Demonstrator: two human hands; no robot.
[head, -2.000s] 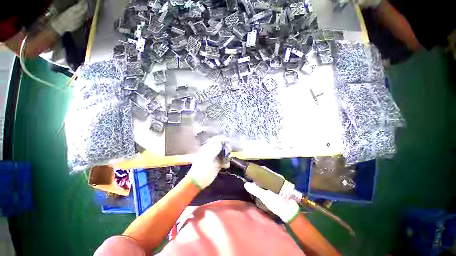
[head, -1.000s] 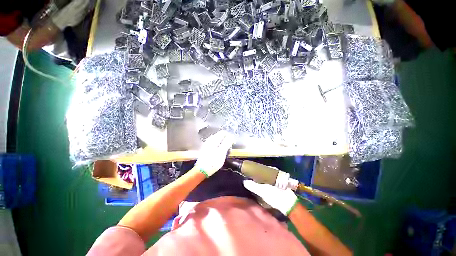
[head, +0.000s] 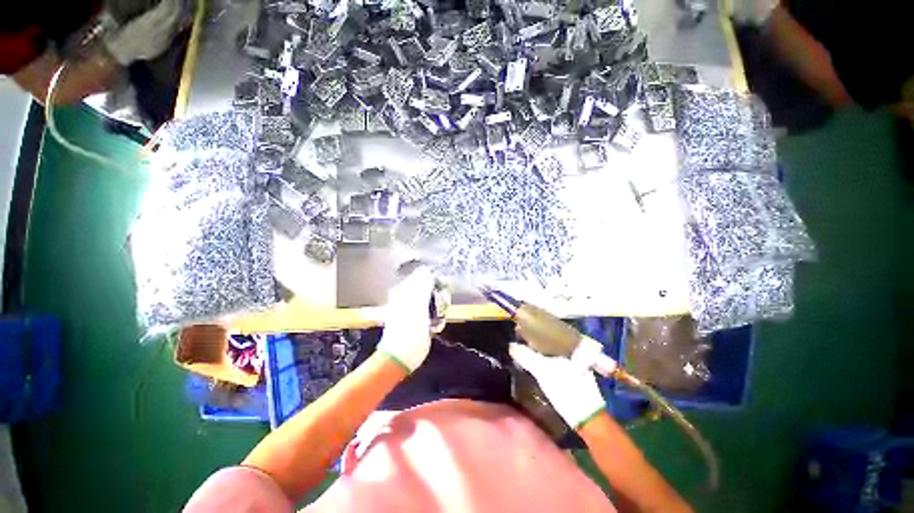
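Note:
My left hand, in a white glove with a green cuff, holds a small dark metal bracket at the table's near edge. My right hand, gloved the same way, holds an olive-grey air rivet gun from below. Its dark nose points up and left, over the table edge near the loose silver-blue rivets. The nose is apart from the bracket. A pale rear collar joins a tan hose. My fingers partly hide the bracket.
Metal brackets are heaped at the far side. Bagged rivets lie at the left and right edges. A T-handle wrench lies right of the rivets. Blue crates and a cardboard box sit below. Other people's arms show at both top corners.
The rivet gun has moved up and right, its nose now over the table edge. My left hand has shifted slightly down and left, and the bracket in it shows again.

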